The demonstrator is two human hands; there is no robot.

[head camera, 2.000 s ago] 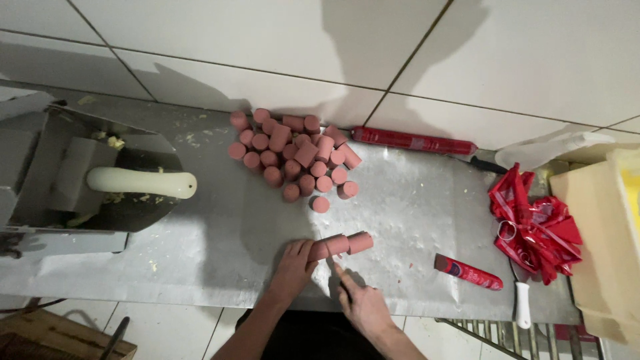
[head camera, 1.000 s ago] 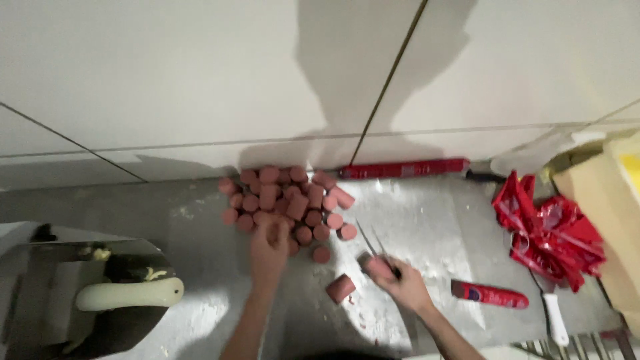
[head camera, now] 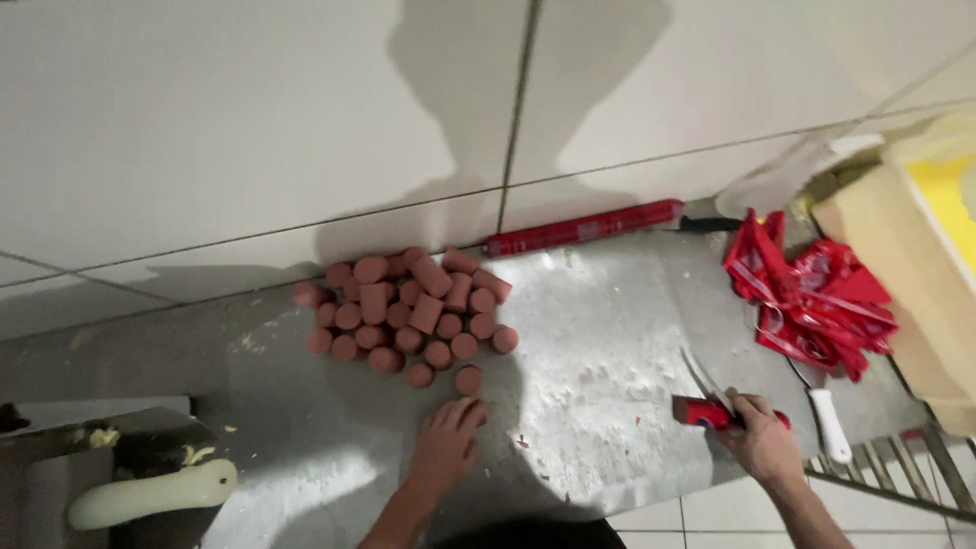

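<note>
Many short cylinders of pink sausage lie in a heap on the metal table near the wall. My left hand rests just below the heap, its fingertips close to the nearest piece; whether something is under the fingers is hidden. At the right, my right hand holds a knife, blade pointing up and left, and touches a cut sausage stick in red casing. A long whole sausage in red casing lies along the wall.
Crumpled red plastic casings lie at the right, beside a white-handled utensil and a beige container. A dark handle is by the wall. At lower left stands a metal machine with a whitish handle. Crumbs dot the table.
My right hand has moved right, to the red-cased stick. My left hand has come back from the heap to its lower edge. The pieces cut below the heap are no longer there.
</note>
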